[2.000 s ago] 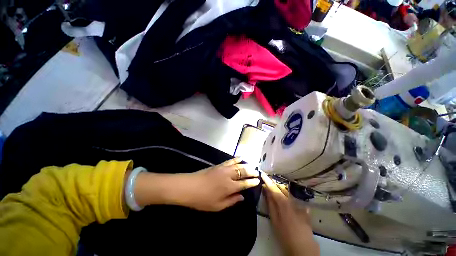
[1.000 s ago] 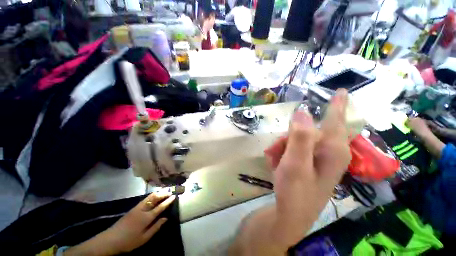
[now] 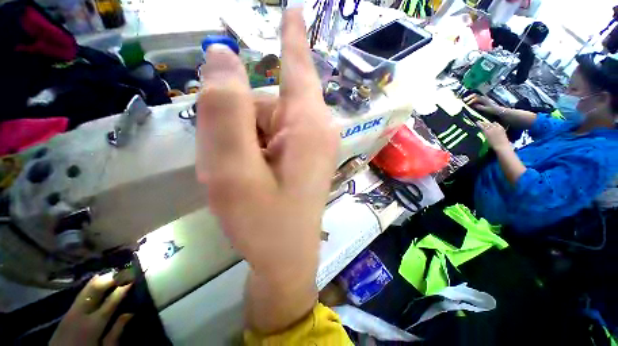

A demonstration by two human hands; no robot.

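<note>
My right hand is raised in front of the machine arm, index finger up and fingers apart; it holds nothing that I can see. My left hand lies at the lower left, its fingertips flat on the black garment beside the lit needle area. The cream-white sewing machine with "JACK" on its arm runs across the view, partly hidden by my right hand. The needle itself is not clear.
A phone lies behind the machine. A red bag, scissors, a purple packet and neon green scraps are at the right. A masked person in blue works further right.
The view has swung right, bringing the phone, scraps and neighbouring person further in. My right hand left the needle area and is raised. My left hand stays on the black garment.
</note>
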